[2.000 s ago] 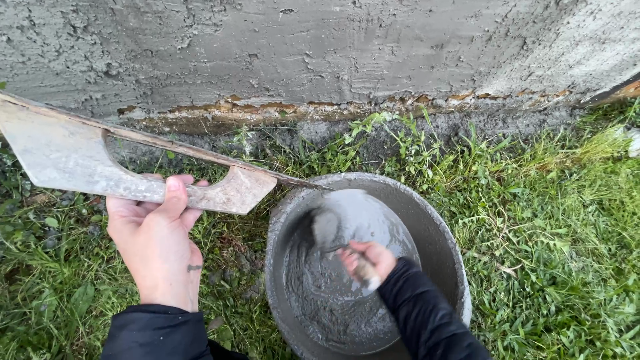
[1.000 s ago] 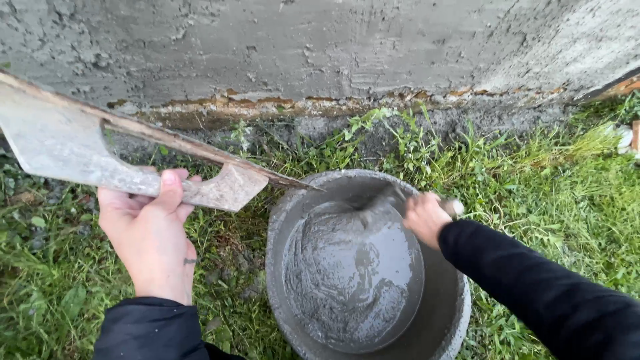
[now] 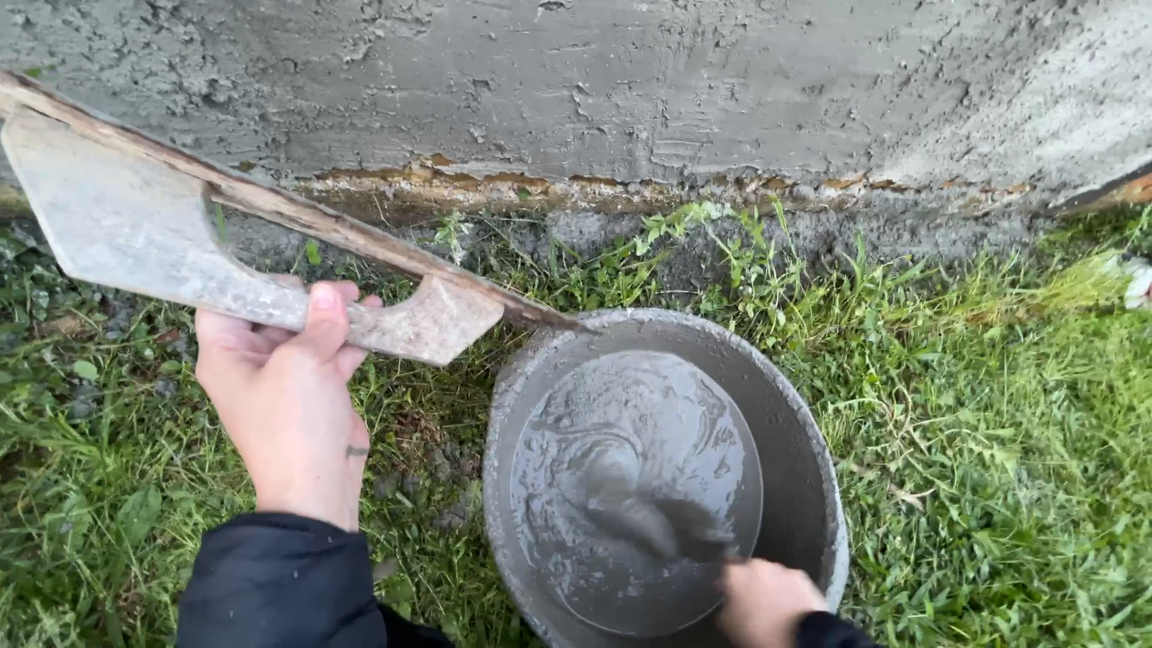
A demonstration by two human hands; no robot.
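Note:
My left hand grips the handle of a worn wooden plastering float, held on edge with its thin board slanting down to the right. The board's tip lies at or just above the rim of a round tub. Wet grey mortar with swirl marks fills the tub's lower part. At the tub's lower right, my right hand is closed on the handle of a mortar-coated trowel. Motion blurs the trowel, its blade is in the mortar, and its exact shape cannot be told.
Behind the tub rises a wall coated with rough grey render, with a ragged brownish strip along its foot. Grass and weeds surround the tub. A small whitish object lies at the right edge.
My right hand has moved from the tub's far right rim to its near right side, and the trowel has swept through the mortar with it. My left hand keeps hold of the float.

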